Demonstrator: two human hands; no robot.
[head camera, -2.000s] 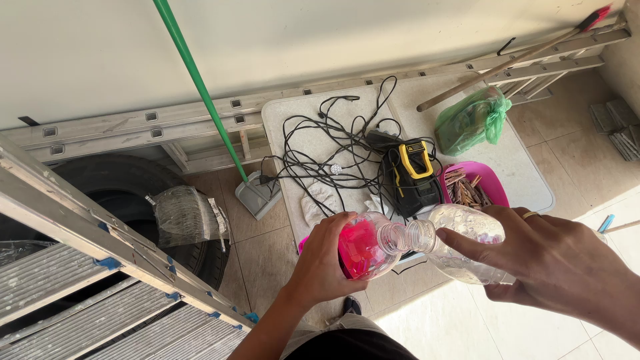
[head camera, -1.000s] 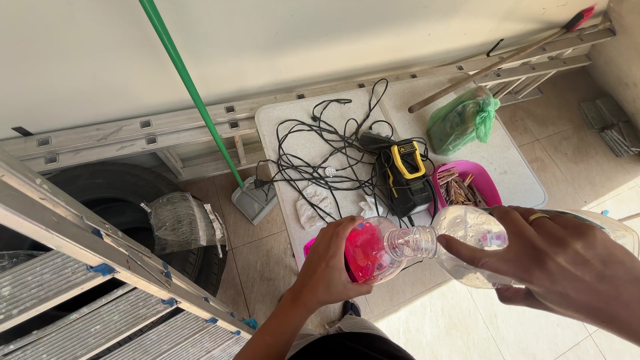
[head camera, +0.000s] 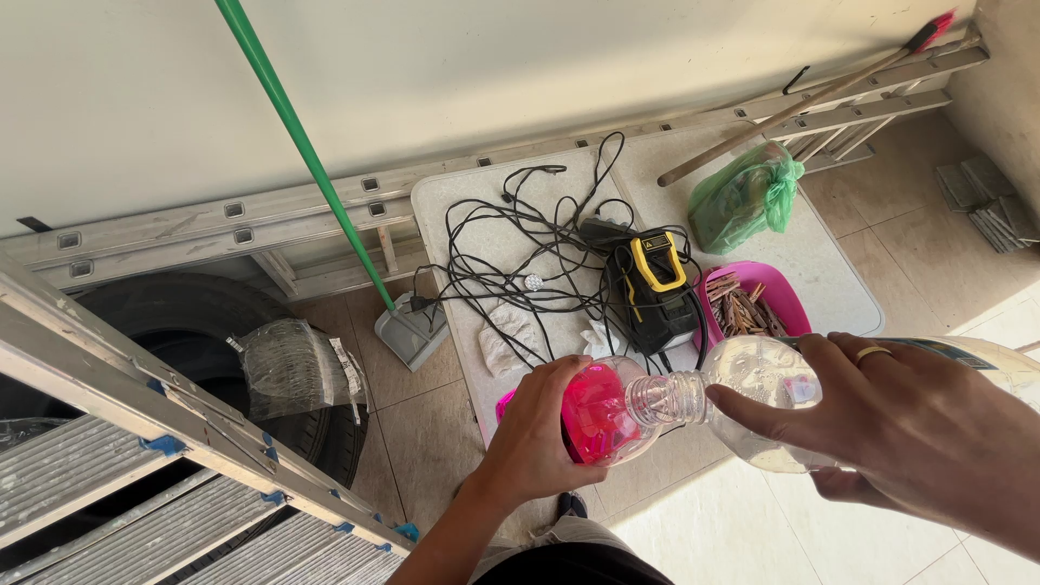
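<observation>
My left hand (head camera: 540, 435) is closed around a clear plastic bottle (head camera: 609, 414) that shows bright pink, either liquid or a label; I cannot tell which. My right hand (head camera: 877, 422) grips a larger clear bottle (head camera: 751, 398), tilted with its neck toward the left. The necks meet end to end between my hands, touching or nearly so. Droplets cling inside the right bottle, whose far end is partly hidden by my fingers. Just beyond the bottles, a pink plastic tub (head camera: 780, 292) of wooden clothespins (head camera: 739, 305) stands on a white folding table (head camera: 837, 276).
Tangled black cable (head camera: 487, 272), a black and yellow device (head camera: 650, 284), a white cloth (head camera: 508, 337) and a tied green plastic bag (head camera: 743, 195) lie on the table. An aluminium ladder (head camera: 203, 406) stands at left beside tyres (head camera: 179, 325). A green-handled dustpan (head camera: 413, 329) is left of the table.
Both hands still hold the bottles neck to neck. No grip has plainly changed.
</observation>
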